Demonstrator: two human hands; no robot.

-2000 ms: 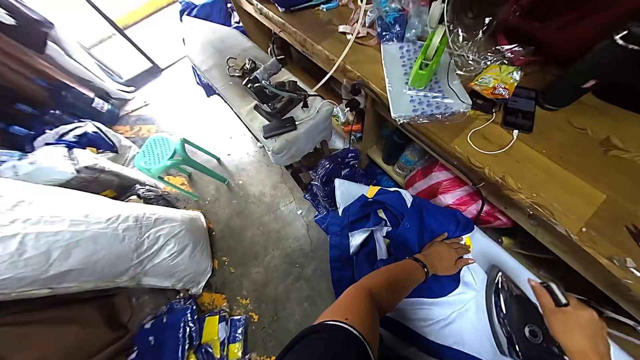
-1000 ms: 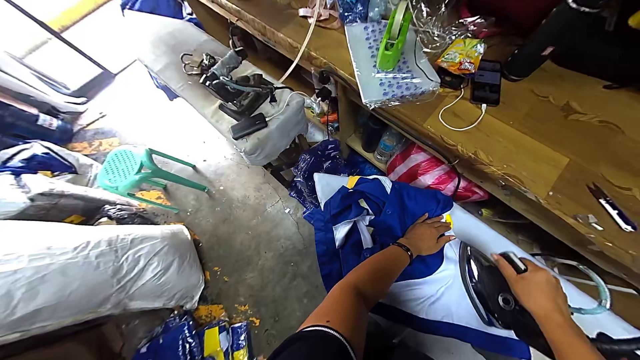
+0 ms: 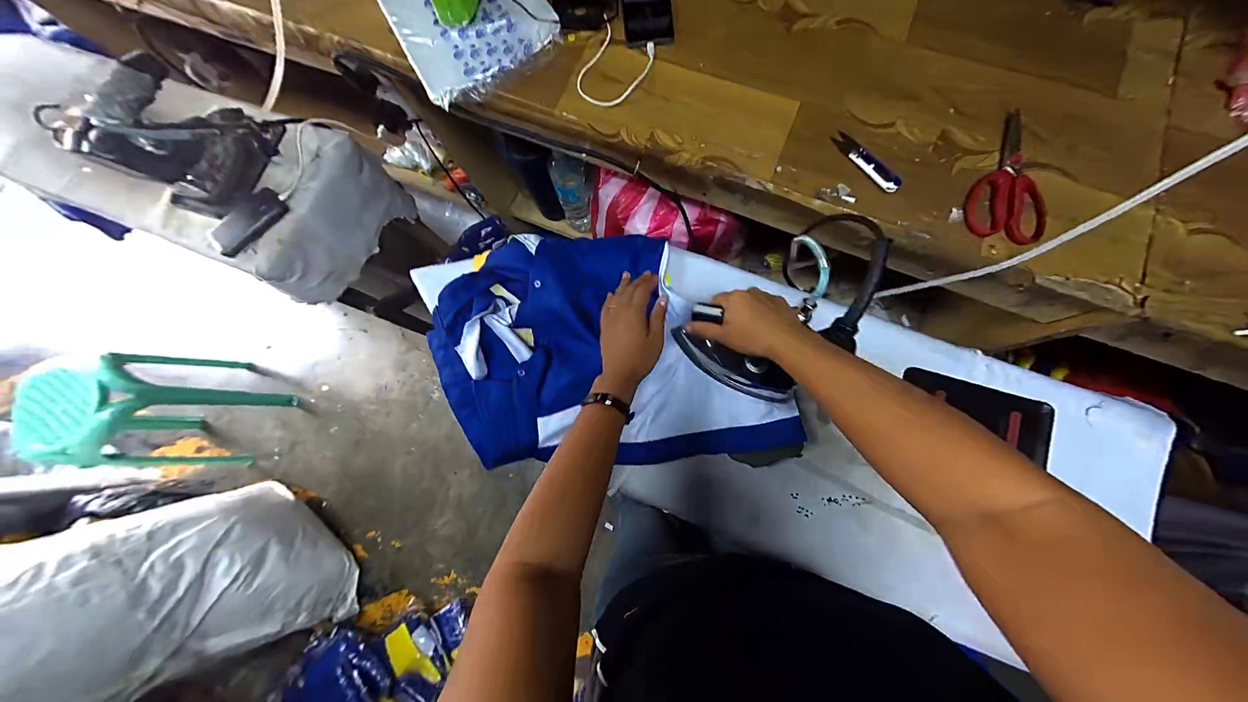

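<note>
A blue and white garment (image 3: 575, 302) lies over a long white-covered ironing board (image 3: 1102, 458). My left hand (image 3: 632, 327) rests flat on its blue part, fingers slightly apart, holding nothing. My right hand (image 3: 751, 322) grips the handle of a black steam iron (image 3: 736, 369), whose soleplate lies on the garment's white part, just right of my left hand. A hose and cable (image 3: 863, 283) run from the iron's rear toward the table. A black flat rest (image 3: 985, 414) with red marks lies on the board, beyond my right forearm.
A wooden table (image 3: 741, 117) behind the board holds red-handled scissors (image 3: 1006, 200), a cutter knife (image 3: 866, 161), a phone (image 3: 647, 19) and a plastic-wrapped pack (image 3: 468, 49). A green stool (image 3: 58, 414) and a large white sack (image 3: 185, 585) are at left. Another machine (image 3: 185, 146) sits upper left.
The view has swung to the right, bringing the scissors and the black rest into sight. My left hand stays on the blue cloth and my right hand still grips the iron.
</note>
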